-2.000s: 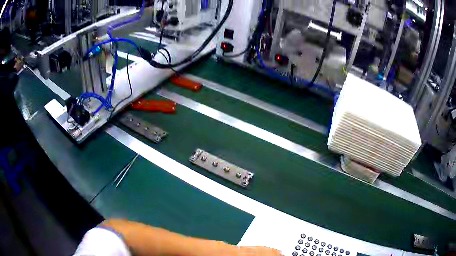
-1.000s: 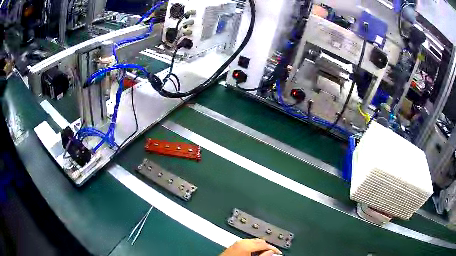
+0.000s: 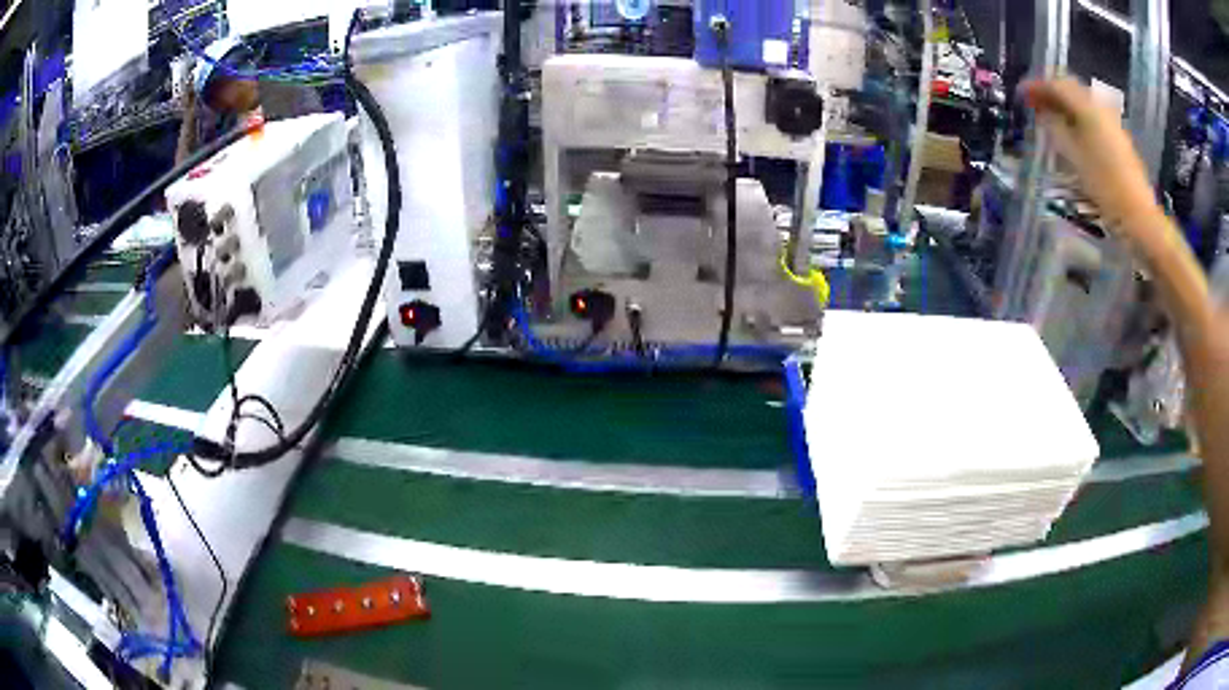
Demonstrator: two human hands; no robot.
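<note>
My right hand (image 3: 1074,119) is raised at the upper right, its forearm coming up from the right edge. It is small and blurred, and whether it holds anything cannot be told. My left hand is out of the picture. A red-brown fixture (image 3: 357,607) with a row of small studs lies on the green surface at lower left. A grey fixture (image 3: 337,678) is cut off by the bottom edge below it. A thick stack of white trays (image 3: 954,438) stands at right centre.
A white machine column (image 3: 438,189) and a grey machine (image 3: 674,229) stand behind the line. Black cable and blue tubing (image 3: 148,539) run over the white beam at left. A blue bin edge (image 3: 801,425) shows beside the stack. A person (image 3: 236,95) is at back left.
The view has swung up and to the right. The hand at the bottom edge and the tweezers have left view. My right arm has appeared, raised at right.
</note>
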